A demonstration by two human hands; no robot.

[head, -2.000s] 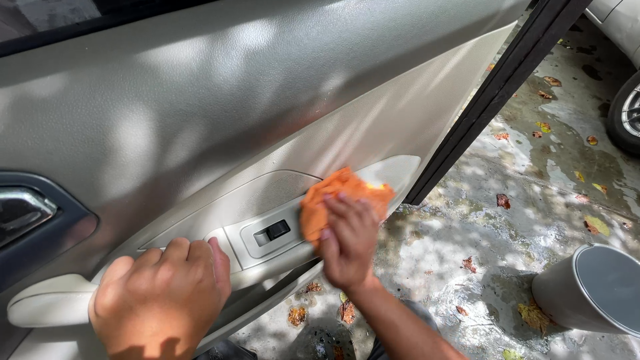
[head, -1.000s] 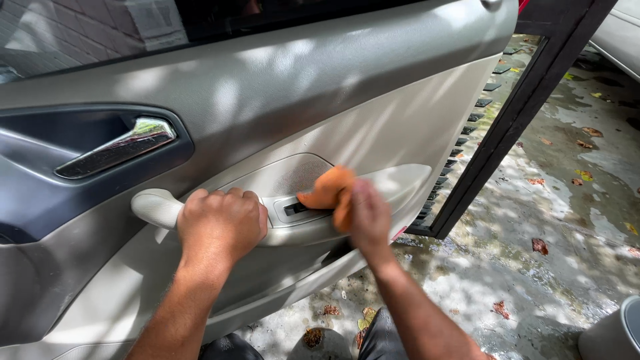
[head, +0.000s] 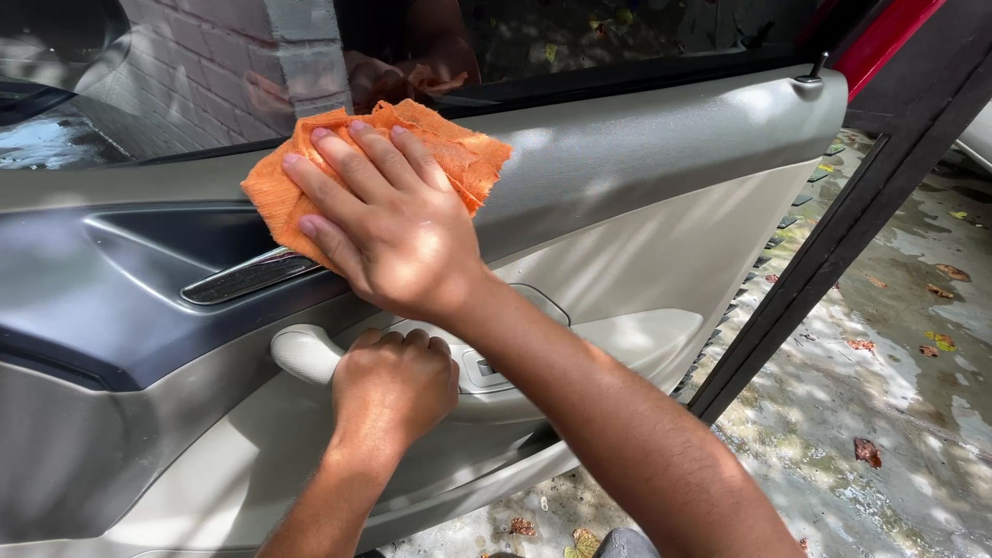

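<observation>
My right hand [head: 395, 209] presses an orange cloth [head: 465, 159] flat against the upper trim of a car's inner door panel [head: 635, 155], just below the window. Its fingers are spread on top of the cloth, whose lower edge covers part of the chrome door handle [head: 248, 277]. Lower down, my left hand [head: 395, 380] is closed around the light armrest pull handle [head: 306, 354]. The right forearm crosses over the armrest and partly hides the window switch [head: 487, 368].
A dark metal post [head: 821, 271] slants beside the door's right edge. Wet concrete ground [head: 876, 403] with scattered fallen leaves lies beyond and below. The window glass [head: 209, 77] reflects a brick wall.
My right hand has moved with the orange cloth from the armrest by the window switch up to the trim beneath the window. My left hand still grips the pull handle.
</observation>
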